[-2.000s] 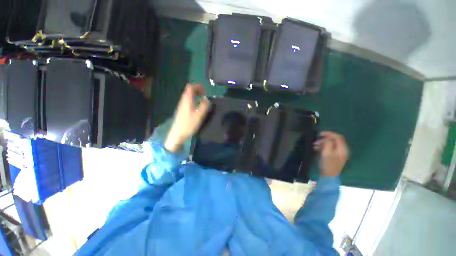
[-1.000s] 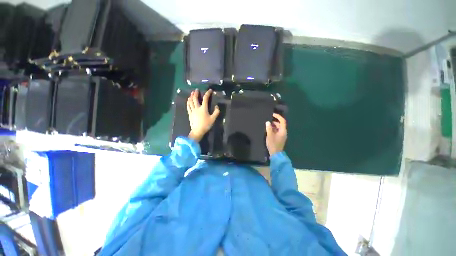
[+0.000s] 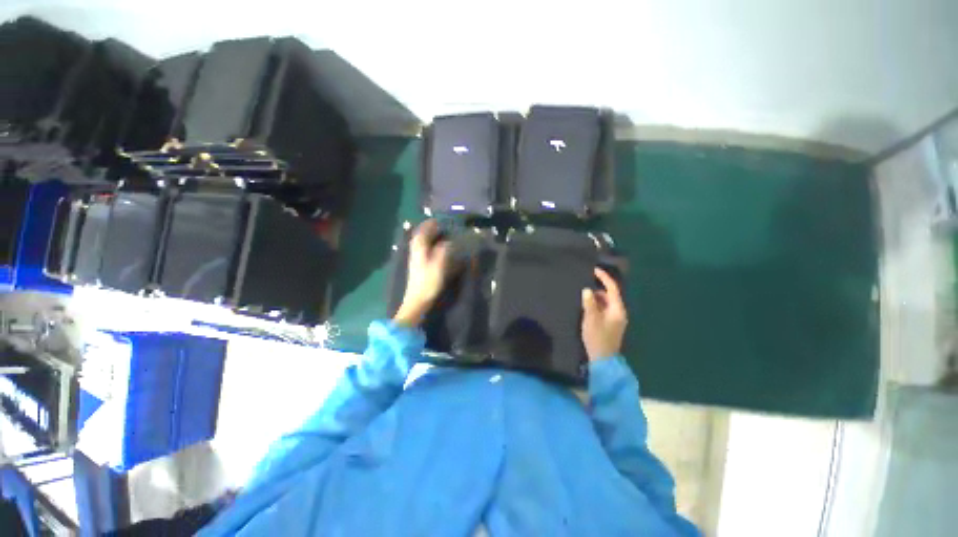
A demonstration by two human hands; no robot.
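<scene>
Two black tablets with dark screens lie side by side nearest me, the left tablet (image 3: pixel 462 304) partly under my left hand and the right tablet (image 3: pixel 541 299) beside it. My left hand (image 3: pixel 425 275) is over the left tablet's upper left part, fingers bent; whether it grips the edge is unclear. My right hand (image 3: pixel 604 315) is at the right tablet's right edge, fingers curled; a firm hold cannot be told. Beyond lie two more tablets, the far left one (image 3: pixel 463 173) and the far right one (image 3: pixel 557 173), their dark grey screens showing small white text.
Many dark tablets (image 3: pixel 200 243) stand in rows and piles at the left on the green bench mat (image 3: pixel 756 283). Blue bins (image 3: pixel 173 393) and metal racks are at lower left. A pale wall (image 3: pixel 725 63) runs behind the bench.
My left hand's fingers were spread over the left tablet a second ago and are now drawn together. Both hands have come inward from the outer sides. The view has shifted.
</scene>
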